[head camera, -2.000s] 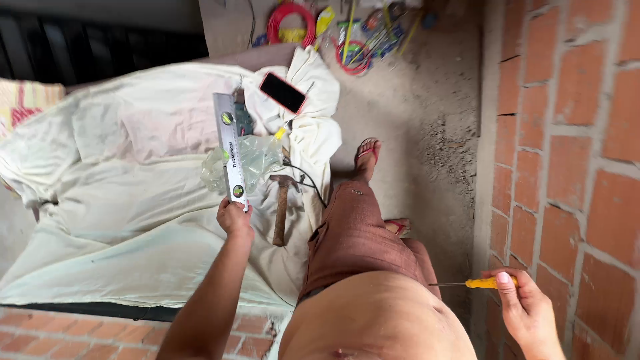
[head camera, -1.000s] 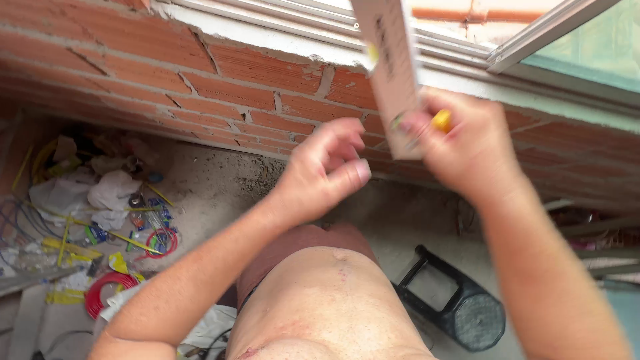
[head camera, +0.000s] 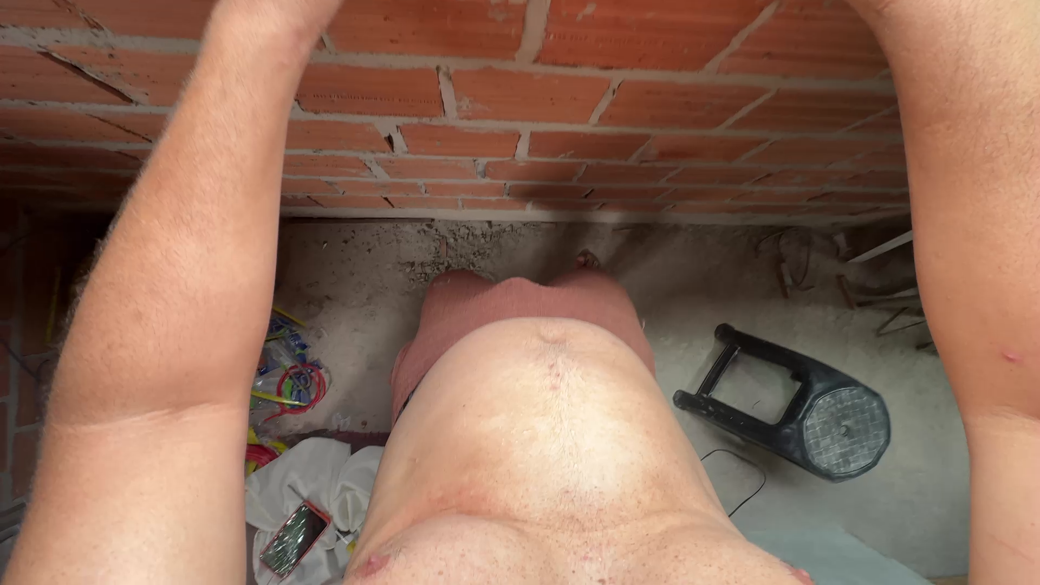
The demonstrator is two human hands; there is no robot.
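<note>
Both my forearms reach up past the top edge of the head view, one on each side, in front of a brick wall. Only the wrist and heel of my left hand show at the top left; its fingers are cut off. At the top right just the wrist end of my right arm is visible, with that hand out of frame. What either hand holds or touches cannot be seen. Neither the white level-like bar nor the yellow-handled tool from the earlier frames is in view.
A black plastic stool lies on the concrete floor at the right, near a thin black cable. At the lower left a phone rests on white cloth. Red cable and plastic packets lie beyond it.
Both hands have moved up, mostly beyond the top edge. One second ago my right hand held the white bar and a yellow-handled tool; two seconds ago the bar was in my left hand.
</note>
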